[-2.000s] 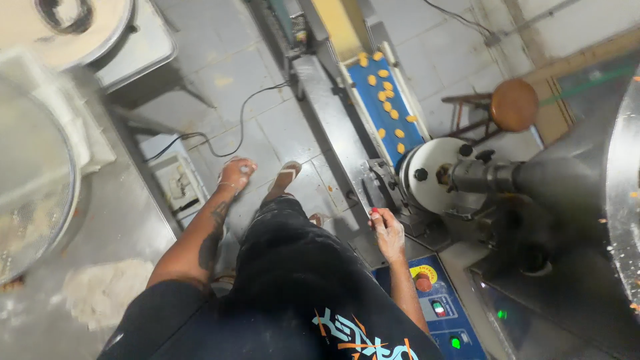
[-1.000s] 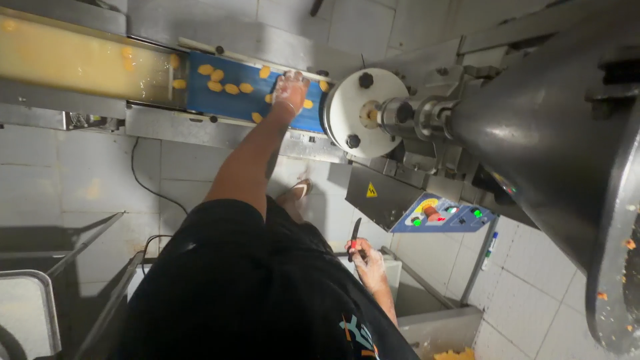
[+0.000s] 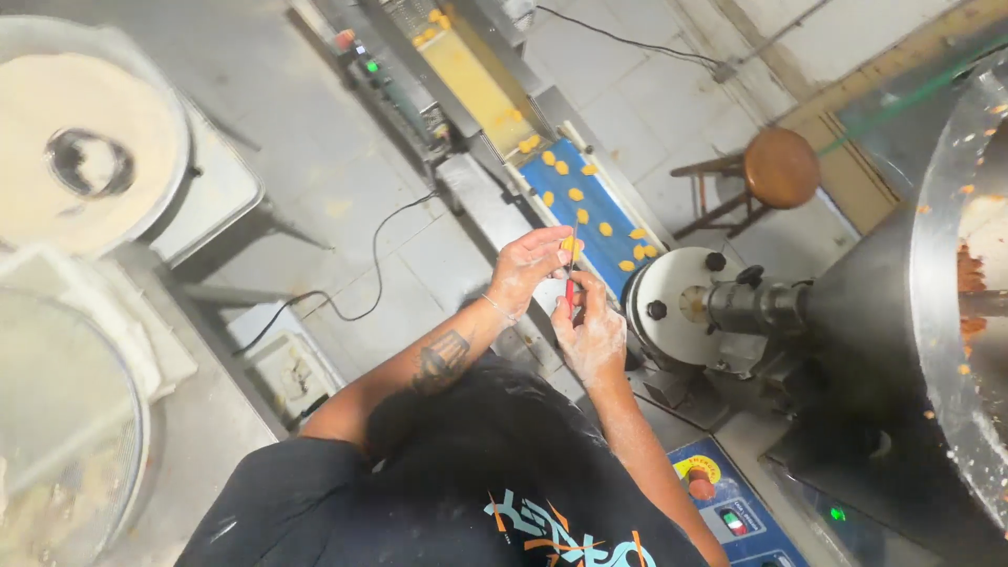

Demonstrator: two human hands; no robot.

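My left hand (image 3: 526, 272) pinches a small yellow-orange dough piece (image 3: 570, 246) between thumb and fingers. In my right hand (image 3: 592, 331) is a small knife with a red handle (image 3: 569, 293); its thin blade lies against or just beside the piece. Both hands are close together over the near edge of a blue conveyor belt (image 3: 589, 206), on which several similar pieces lie spread out. The belt starts at a white round forming head (image 3: 679, 305) and leads to a channel with yellow liquid or coating (image 3: 475, 85).
A large steel hopper (image 3: 858, 315) stands at the right, with a blue control panel (image 3: 744, 512) below it. Behind is a round wooden stool (image 3: 781, 168). At the left are a basin of pale powder (image 3: 79, 213) and a round sieve (image 3: 135, 425). A black cable (image 3: 378, 260) crosses the floor.
One second ago my left hand reached onto the blue belt; now it is off it, holding a piece. My right hand has brought the knife up to that piece. The view has turned strongly.
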